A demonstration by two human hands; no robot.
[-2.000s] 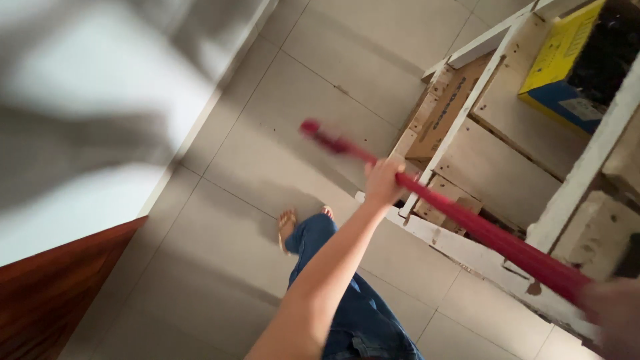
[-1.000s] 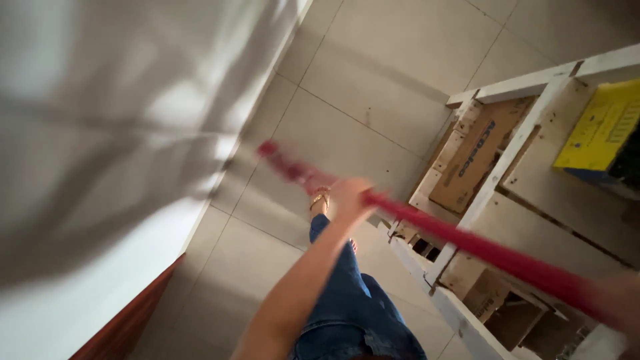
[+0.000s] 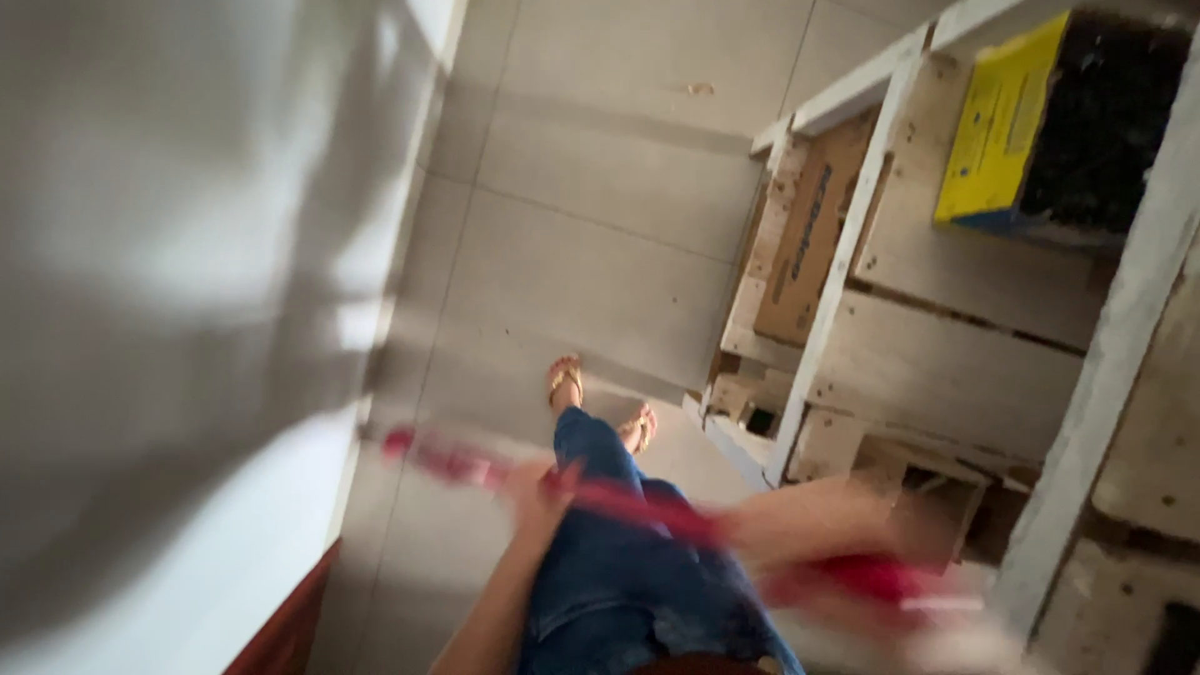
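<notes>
A long red pole [image 3: 647, 511], motion-blurred, crosses in front of my body. My left hand [image 3: 539, 497] is closed around it, not far from its narrow left end by the wall. My right hand [image 3: 759, 530], strongly blurred, grips it farther right, and the forearm runs to the right. Below the right forearm is a blurred red part with a pale streak; whether it belongs to the pole I cannot tell. The fingers of both hands are smeared by motion.
A white wall [image 3: 187, 281] runs along the left, with a reddish-brown wooden edge [image 3: 286, 609] below. On the right stands a pale wooden shelf [image 3: 966, 347] holding a cardboard box [image 3: 816, 234] and a yellow box [image 3: 1003, 122]. Sandalled feet [image 3: 565, 375] stand on the tiled floor [image 3: 581, 253].
The pole and both hands have moved nearer my body. My right hand, at the right edge before, now grips the pole closer to my left hand. The view has shifted.
</notes>
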